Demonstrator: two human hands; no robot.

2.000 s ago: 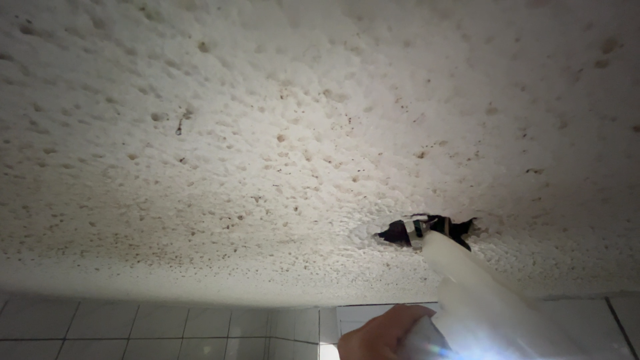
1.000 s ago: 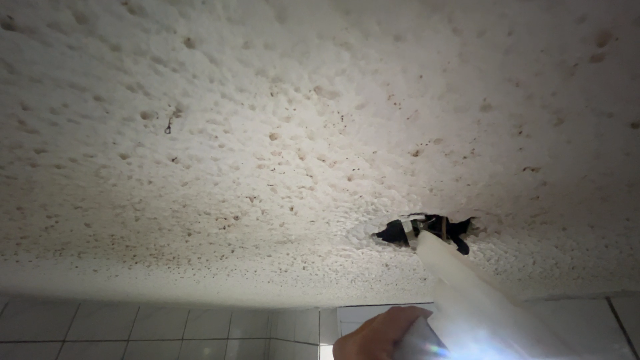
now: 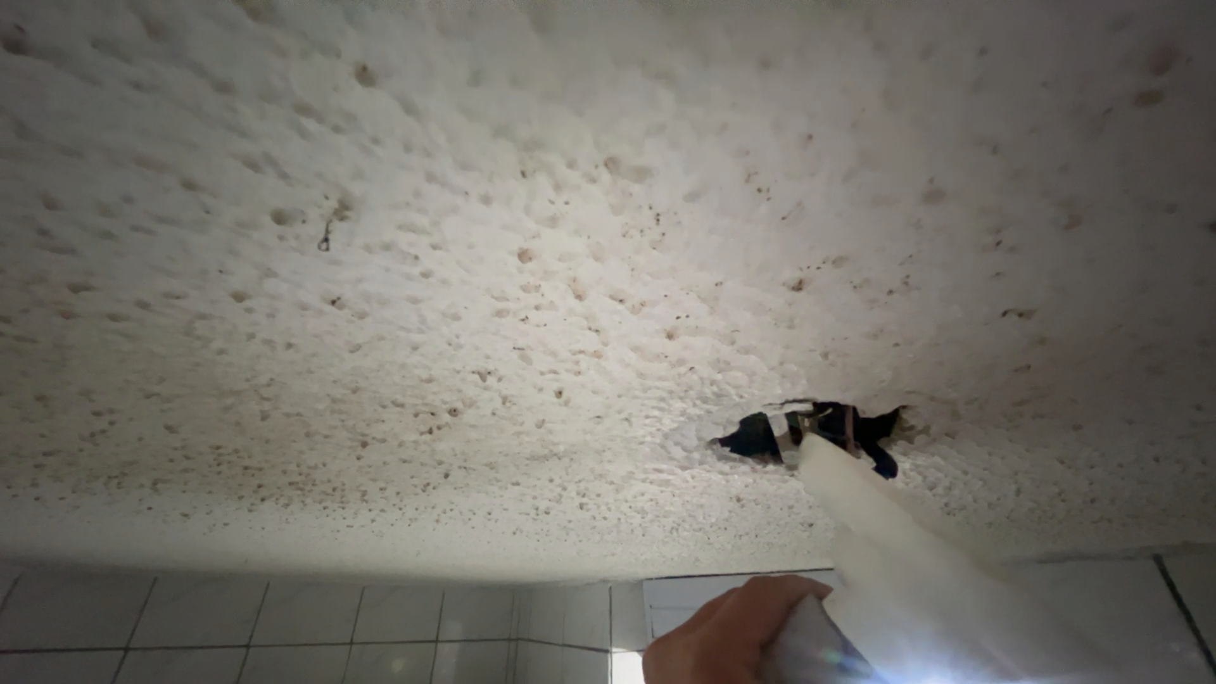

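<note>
A hand, which looks like my left hand [image 3: 727, 632], rises from the bottom edge, its fingers curled against a smooth grey object [image 3: 812, 638]. Just right of it, a pale, tapered, translucent object [image 3: 912, 560] slants up and left; what it is cannot be told. Its narrow tip lies at the lower edge of a ragged hole [image 3: 750, 437] in the rough white ceiling [image 3: 532, 313]. Dark material and thin strands or strips show inside the hole. A bright glare covers the lower part of the pale object. My right hand is not in view.
White wall tiles [image 3: 304, 608] with dark joints run along the bottom, below the ceiling's edge. Brown specks and small pits cover the ceiling, and a thin dark strand [image 3: 326, 233] hangs at the upper left.
</note>
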